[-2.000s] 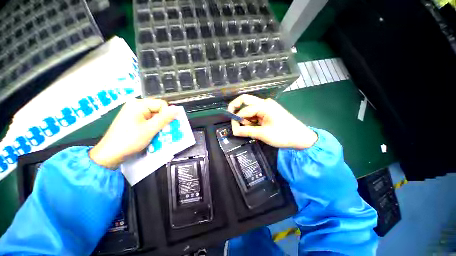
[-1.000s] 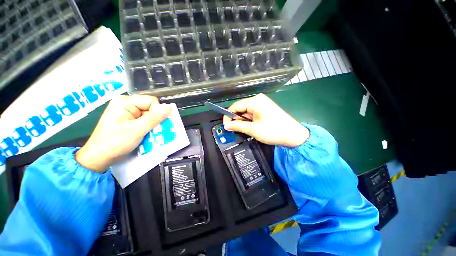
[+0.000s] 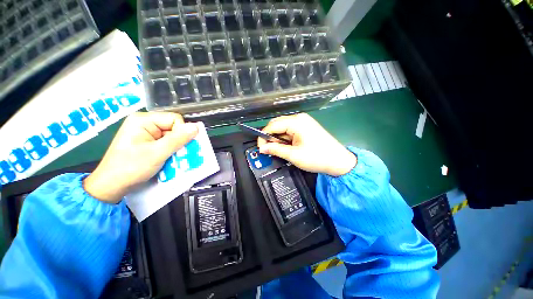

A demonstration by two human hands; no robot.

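Note:
My left hand (image 3: 143, 150) grips a white release liner sheet (image 3: 153, 197) carrying blue film pieces (image 3: 186, 159), over the foam tray. My right hand (image 3: 297, 140) holds dark, thin tweezers (image 3: 261, 134) pointing left, above the top end of the right phone body (image 3: 292, 201). A blue piece (image 3: 261, 161) lies on that phone's upper end, next to a small camera opening; my fingertips are close to it, and whether they touch is unclear. The middle phone body (image 3: 214, 225) shows its battery; the sheet is in front of part of its upper end. Another phone (image 3: 130, 263) is partly hidden by my left sleeve.
Black foam tray (image 3: 169, 248) holds the phones. Behind it stands a clear blister tray stack (image 3: 245, 102). More blue-piece liner sheets (image 3: 70, 93) and a second blister tray (image 3: 44, 41) lie left. A white label strip (image 3: 377, 78), scraps and a tall black block (image 3: 456, 105) are right.
A blue piece now shows on the right phone's upper end, where none was clearly visible two seconds ago. My right hand and tweezers moved slightly left; the left hand still holds the sheet.

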